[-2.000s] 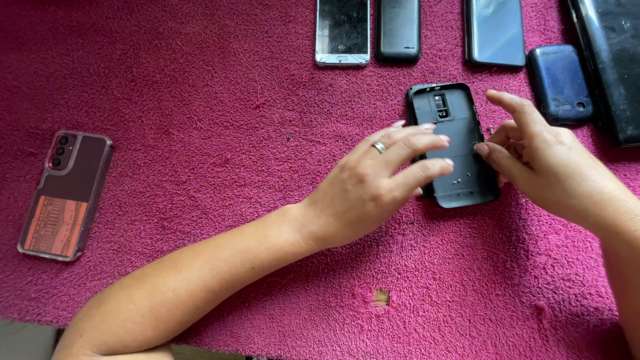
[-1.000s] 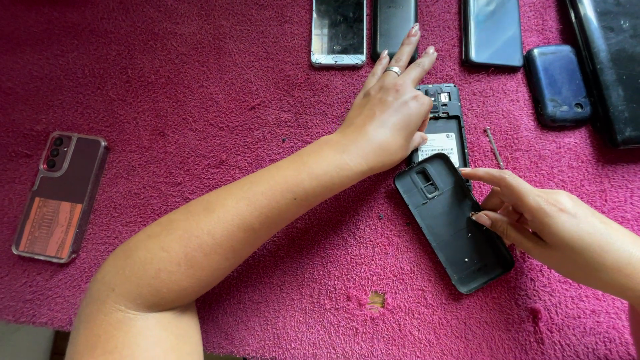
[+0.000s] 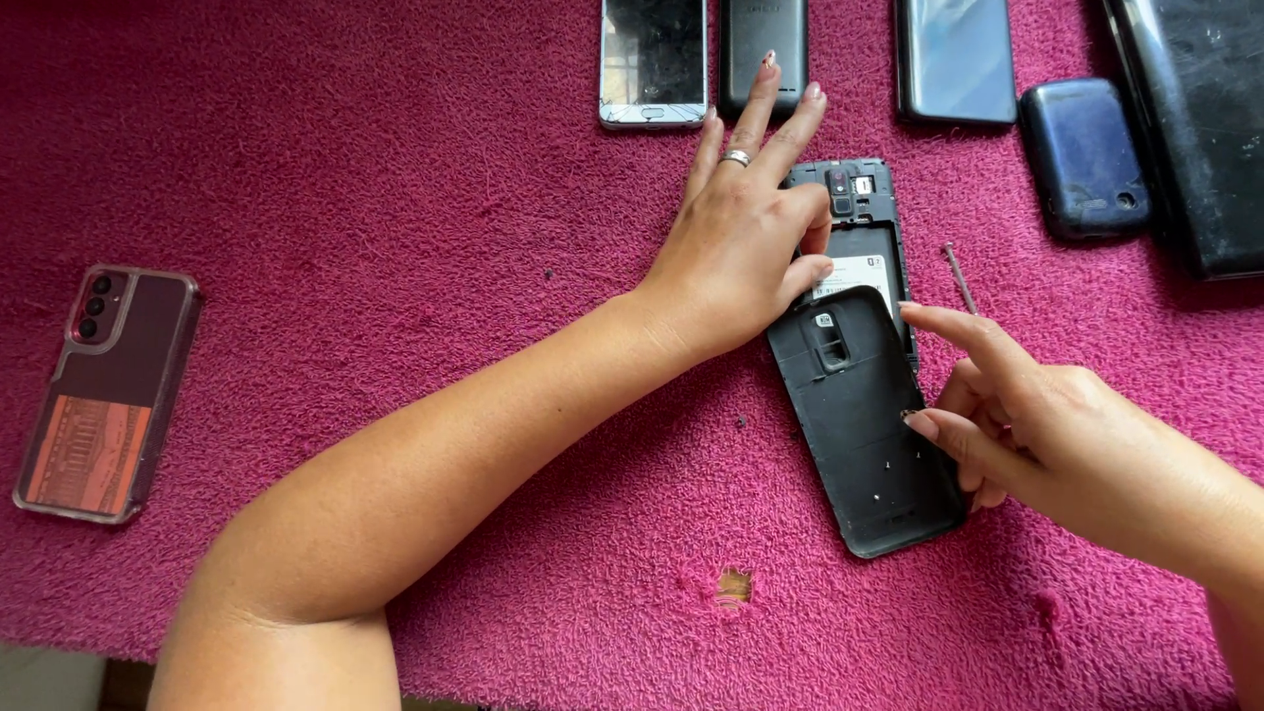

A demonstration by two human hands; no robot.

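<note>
My left hand (image 3: 746,222) rests at the left edge of an opened smartphone body (image 3: 869,212), thumb and index finger bent at its battery bay, the other fingers spread. A white label with writing lies in the bay. Overlapping the body's lower part is a black plastic phone back cover (image 3: 859,425), inside face up, with a few tiny screws on it. My right hand (image 3: 997,405) holds the cover's right edge between thumb and fingers, its index finger stretched toward the phone body. A thin metal rod (image 3: 958,278) lies to the right of the body.
A cracked white smartphone (image 3: 653,69), a black phone (image 3: 762,44), a glossy dark phone (image 3: 955,59), a small blue phone (image 3: 1086,158) and a large black device (image 3: 1200,128) line the top right. A phone in a clear case (image 3: 109,395) lies left. The pink towel (image 3: 395,227) has a hole.
Two seconds ago the cover lay over the phone body. It was then drawn down and tilted, exposing the body and the thin rod. Little differs between one second ago and now.
</note>
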